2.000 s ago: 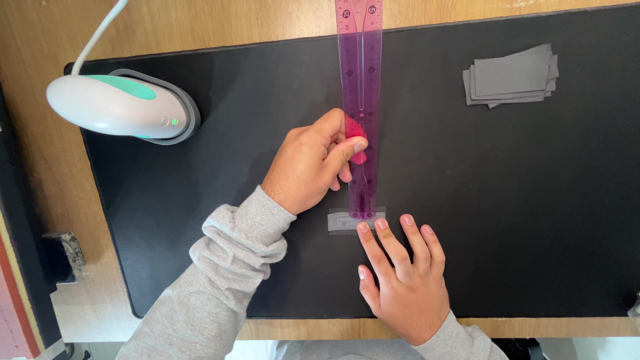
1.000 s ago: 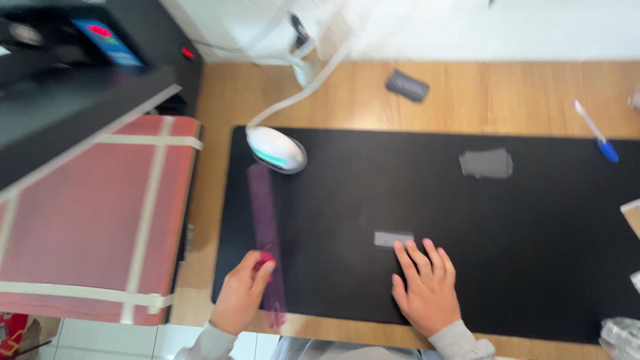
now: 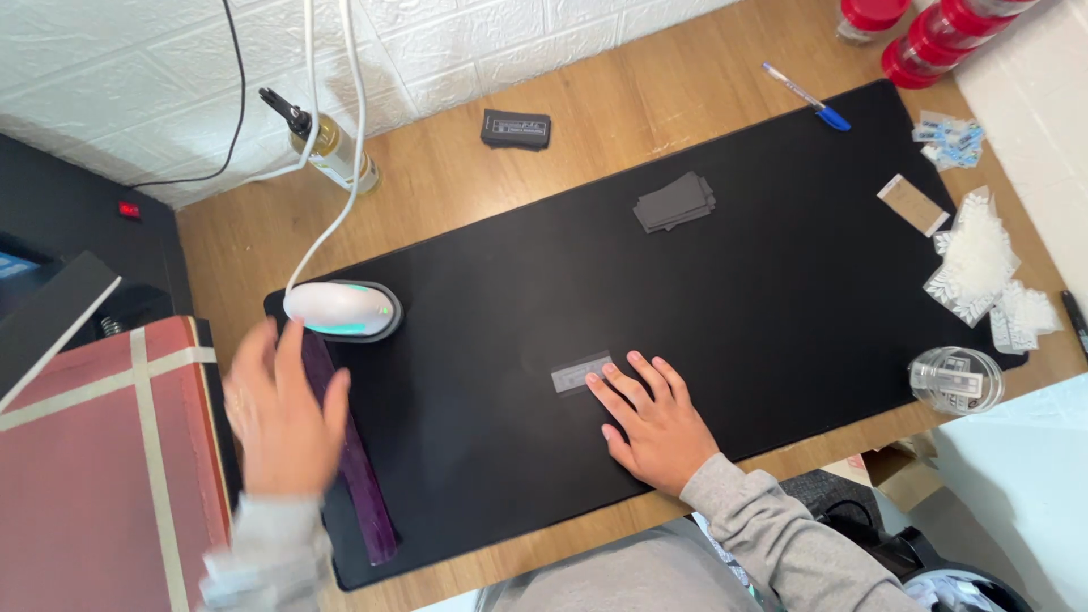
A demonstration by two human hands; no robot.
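Observation:
My left hand (image 3: 285, 404), blurred, has its fingers apart and nothing visible in it. It is over the left edge of the black desk mat (image 3: 493, 459), just below a white mini iron (image 3: 340, 308) on its grey rest. The purple translucent ruler (image 3: 367, 493) lies beside and partly under that hand. Fingertips of my right hand (image 3: 650, 416) rest on the right end of a small pale strip (image 3: 578, 375) with clear film edges, flat on the mat. A loose stack of dark grey cards (image 3: 673, 204) lies farther back.
A heat press with a reddish taped pad (image 3: 76, 493) stands at the left. Behind the mat are a spray bottle (image 3: 336, 153) and a stack of printed labels (image 3: 516, 129). At the right are a blue pen (image 3: 807, 98), white pieces (image 3: 976, 255), a clear jar (image 3: 956, 380) and red-lidded containers (image 3: 914, 51).
My left hand has moved the ruler from beside the strip to the mat's left side, let it go, and moved up toward the mini iron. The right hand stays at the strip. The view has shifted.

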